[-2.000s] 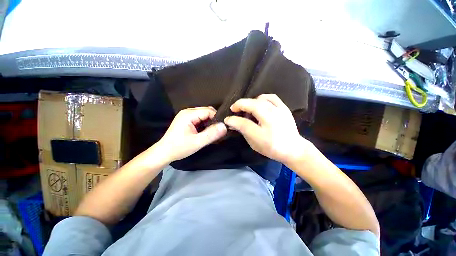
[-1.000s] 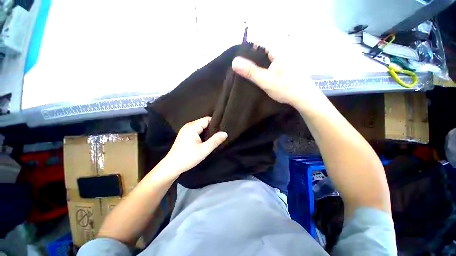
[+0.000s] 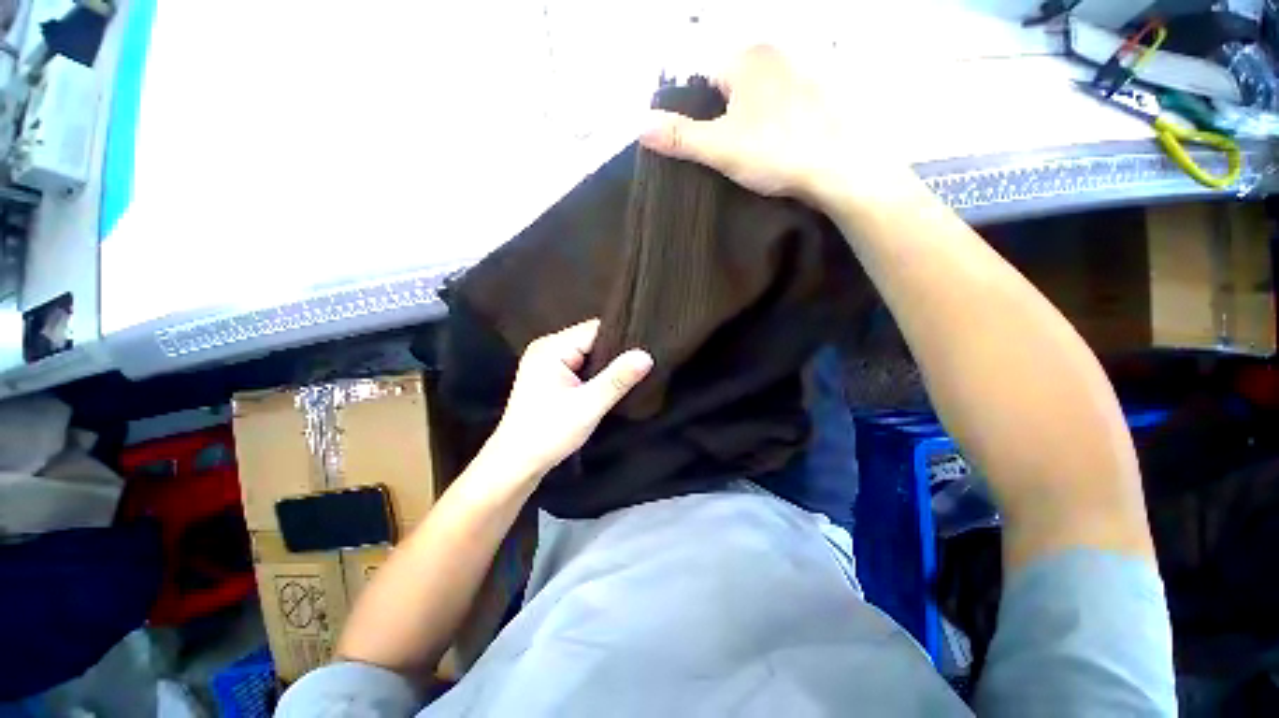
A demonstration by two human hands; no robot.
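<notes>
A dark brown fabric panel [image 3: 673, 267] lies over the table's front edge, with black fabric [image 3: 701, 456] below it on my lap. My left hand [image 3: 568, 393] pinches the brown panel at its lower fold between thumb and fingers. My right hand [image 3: 743, 133] holds the panel's top end over the white table, thumb on top. A lengthwise fold runs between the two hands. The right fingertips are partly washed out by the bright table.
The white table [image 3: 351, 168] has a ruler tape [image 3: 302, 312] along its front edge. Yellow-handled scissors [image 3: 1196, 152] lie at the right. A black phone [image 3: 334, 519] rests on a cardboard box [image 3: 344, 435] below left. A blue crate [image 3: 898, 540] stands below right.
My right hand has moved from beside my left hand to the panel's top end and drawn it up and away. The fold is now stretched straighter. The view has shifted.
</notes>
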